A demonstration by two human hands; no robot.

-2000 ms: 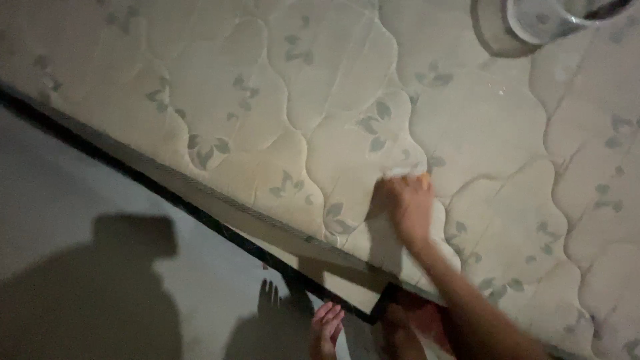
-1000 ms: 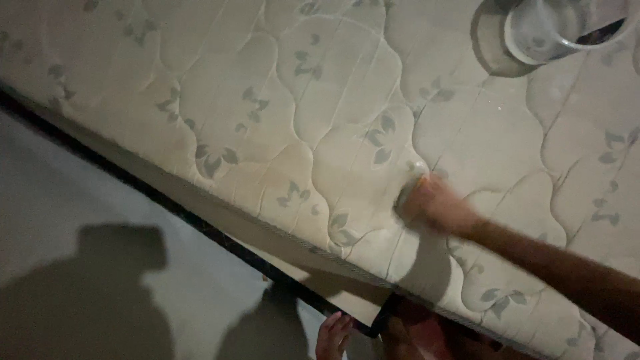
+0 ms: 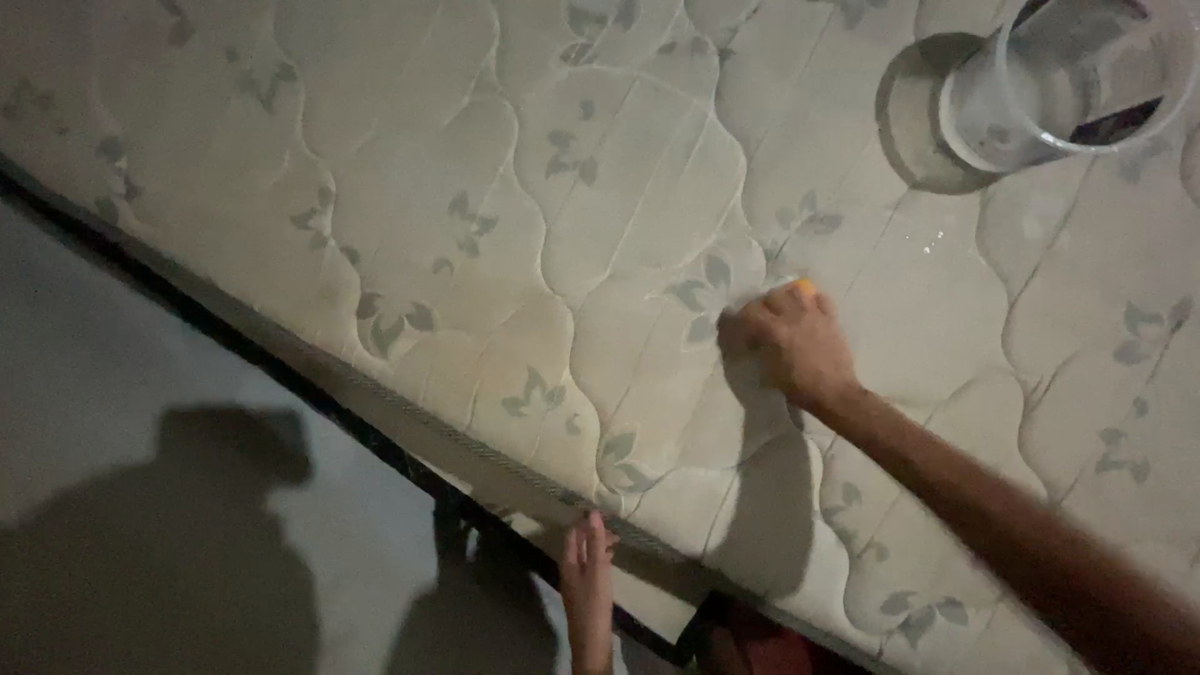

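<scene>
My right hand (image 3: 792,342) is closed on a small orange-and-pale object (image 3: 804,288), mostly hidden by the fingers, and presses it to the quilted top of a leaf-patterned mattress (image 3: 647,225). What the object is cannot be told. My left hand (image 3: 589,544) rests with extended fingers against the mattress's near edge; nothing shows in it. Up and to the right of my right hand, a clear plastic container (image 3: 1078,94) stands on the mattress, with something dark visible in it. A few small shiny spots lie between the container and my right hand.
A dark edge (image 3: 309,394) runs diagonally beneath the mattress side. Beyond it is a grey floor (image 3: 347,525) with shadows, one shaped like a head and shoulders. Dark and red fabric (image 3: 769,647) shows at the bottom, near the mattress edge.
My left hand has moved up onto the mattress edge from below it. My right hand, a little farther right one second ago, has shifted left over the mattress top, still closed.
</scene>
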